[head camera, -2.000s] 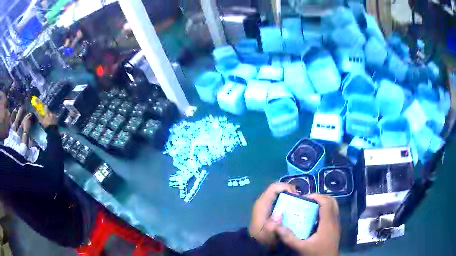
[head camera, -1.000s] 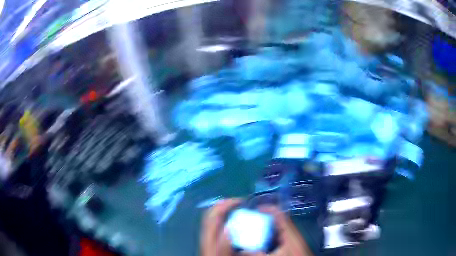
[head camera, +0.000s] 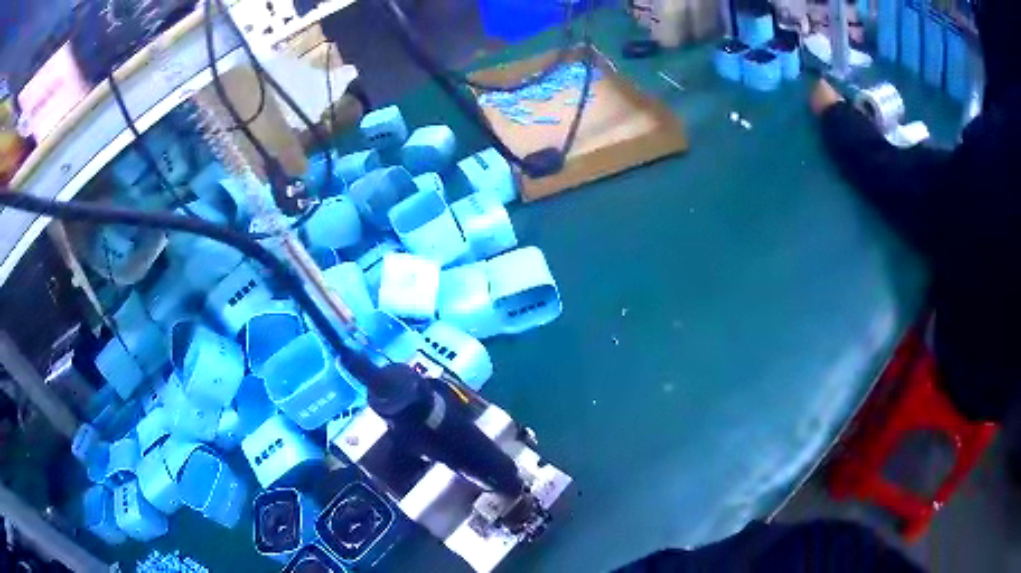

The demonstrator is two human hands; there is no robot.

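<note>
Neither of my hands is in view; a dark sleeve shows at the bottom edge. A black electric screwdriver (head camera: 453, 442) with a thick cable lies over the white and metallic screw feeder (head camera: 450, 492). Left of the feeder, three speakers with black fronts (head camera: 356, 524) stand together, the lowest cut off by the bottom edge. Many empty light-blue housings (head camera: 300, 375) lie heaped behind and left of them. A few small button strips (head camera: 170, 563) show at the bottom left edge.
A shallow cardboard tray (head camera: 627, 134) holding small blue parts lies at the back of the green bench (head camera: 683, 336). Cables hang at the upper left. A person in dark clothes (head camera: 985, 213) reaches in at the right, near blue speakers (head camera: 761, 67). A red stool (head camera: 912, 448) stands below.
The view has swung to the right. Both hands and the blue box they held have left the picture. The tray, red stool at right and person at right have come into view.
</note>
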